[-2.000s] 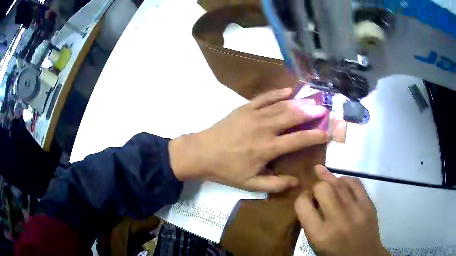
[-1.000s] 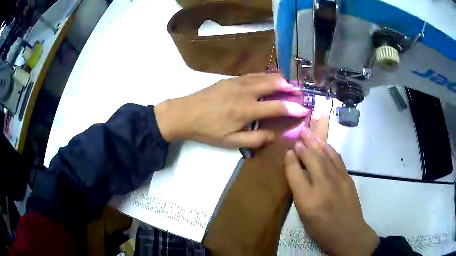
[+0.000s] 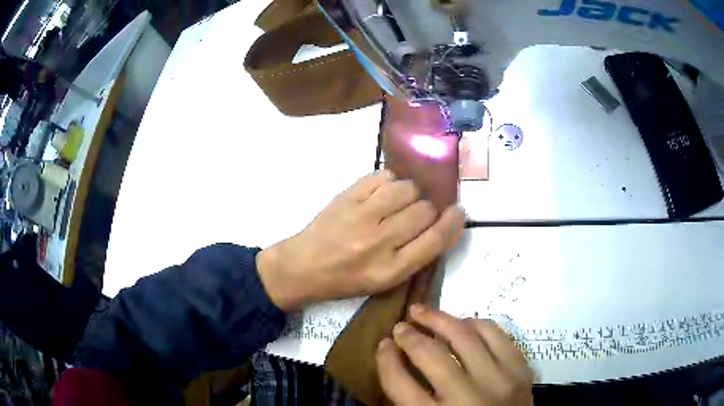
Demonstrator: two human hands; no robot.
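A brown fabric band (image 3: 421, 170) runs from under the sewing machine head (image 3: 508, 32) toward me over the table's front edge. A bright pink-white light spot lies on it by the presser foot. Its far part loops behind the head, with a pale stitch line. My left hand (image 3: 369, 242) grips the band in front of the foot, fingers curled at its right edge. My right hand (image 3: 456, 361) holds the band nearer me, at the front edge, partly cut off by the frame bottom. The band looks folded between my hands.
An orange-copper rectangle (image 3: 475, 157) lies flat right of the foot, beside a grey knob (image 3: 467, 115). A phone (image 3: 667, 131) showing digits and a small grey bar (image 3: 599, 93) lie at the right. Ruler scales mark the white table (image 3: 556, 262). A cluttered side bench (image 3: 75, 182) stands left.
Both hands have moved back toward me along the band, away from the needle. My left fingers have curled onto the band. The view has shifted, and the phone now shows digits.
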